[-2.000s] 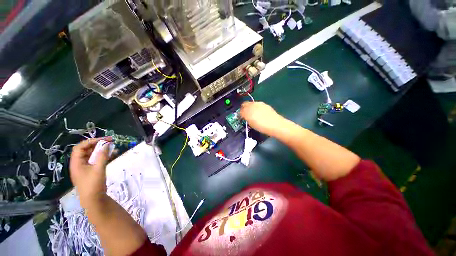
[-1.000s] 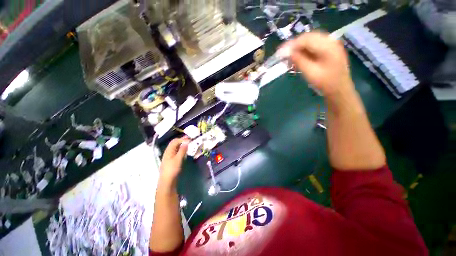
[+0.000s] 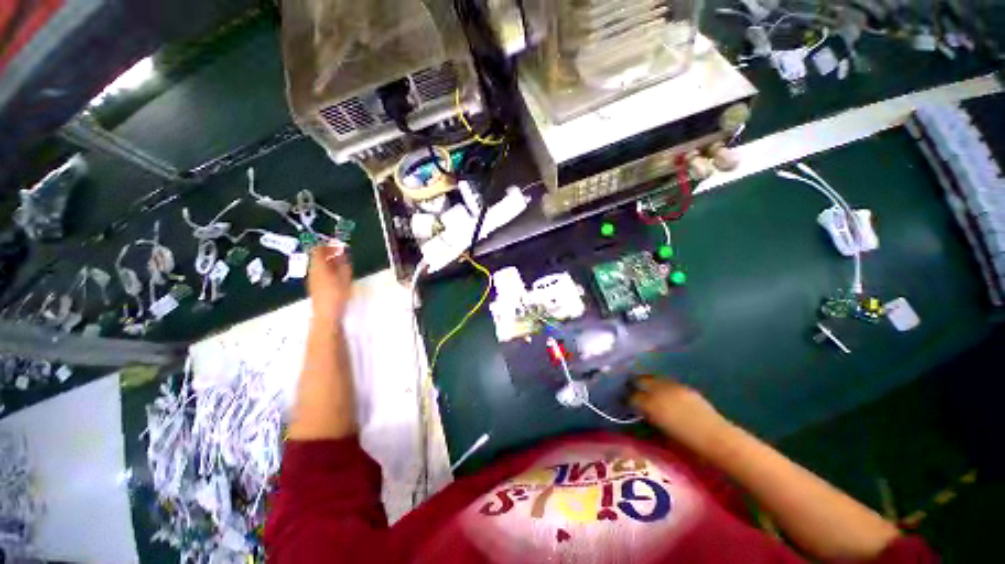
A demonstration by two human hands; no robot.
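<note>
The white test socket (image 3: 537, 303) and green test board (image 3: 630, 282) sit on the black fixture base (image 3: 656, 334). A red switch (image 3: 559, 351) is at the fixture's front. A white cord with a small round white piece (image 3: 572, 393) runs from there toward my right hand (image 3: 667, 402), which is low at the fixture's front edge, blurred; its grip is unclear. My left hand (image 3: 328, 273) is over the back left mat, fingertips at a small charger board assembly (image 3: 322, 240); whether it grips it is unclear.
A beige instrument (image 3: 634, 143) and a vented grey instrument (image 3: 380, 99) stand behind the fixture. Tangled white cords (image 3: 215, 441) lie on a white sheet at left. Another board assembly (image 3: 854, 308) lies at right. White housings (image 3: 959, 187) stand in rows at far right.
My left hand has moved from the socket to the assemblies at back left. My right hand has come down from the raised white cord at back right to the fixture's front. The view has shifted.
</note>
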